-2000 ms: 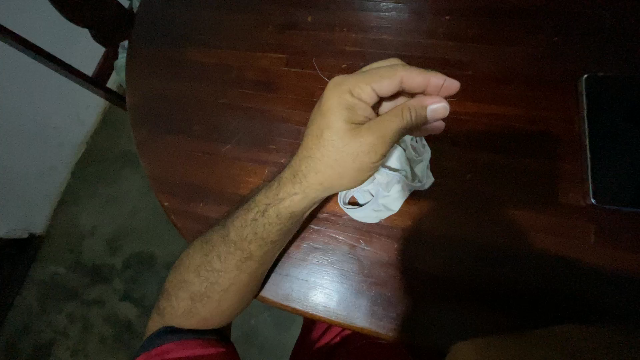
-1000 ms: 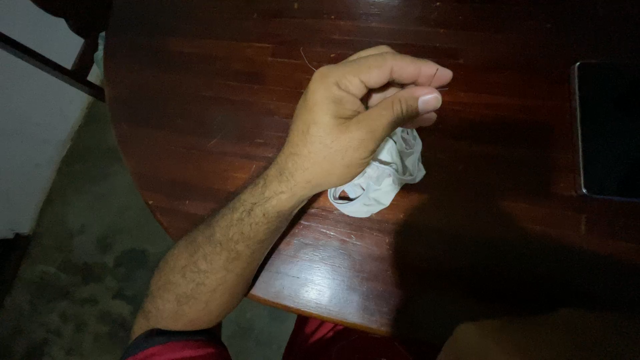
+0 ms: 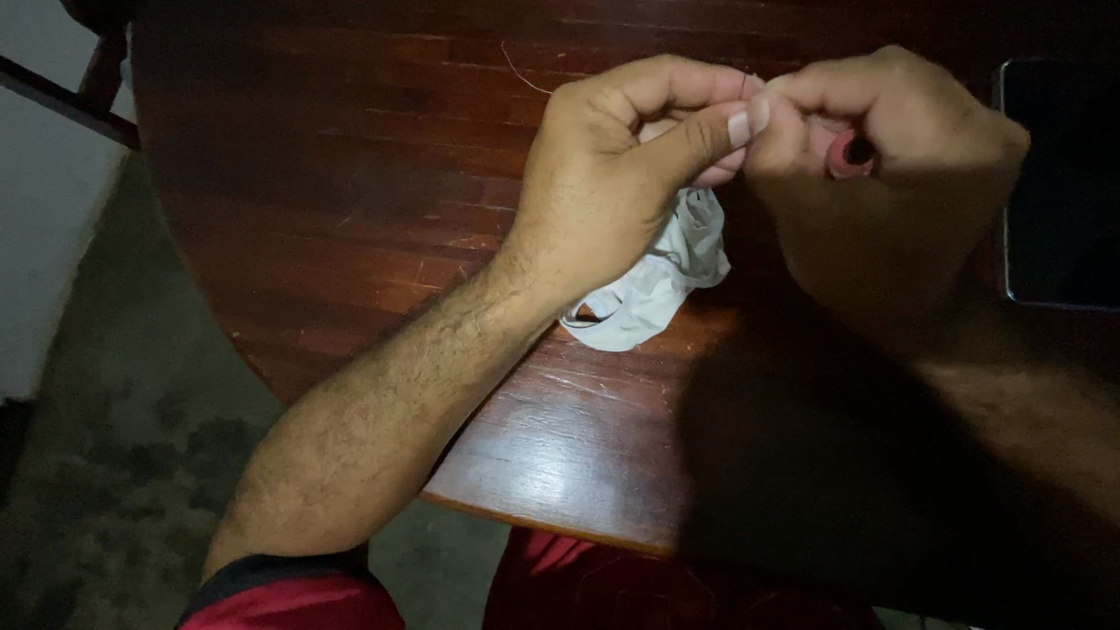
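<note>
My left hand is raised over the table, its thumb and forefinger pinched together at a thin dark thing, too fine to name for sure. A fine pale thread curves out behind the knuckles of this hand. My right hand meets it fingertip to fingertip; what its thumb and forefinger pinch is hidden. Within the curled fingers of the right hand shows a small red, round-ended thing with a dark centre. Below the left hand, partly behind it, a crumpled white cloth lies on the table.
The dark wooden table has a curved edge at the left and near side. At the far right lies a dark flat device with a metal rim, like a phone or tablet. Part of a wooden chair stands at the upper left.
My right hand has come in from the right and its fingertips are now at those of my left hand, which keeps its pinch. The cloth lies as before.
</note>
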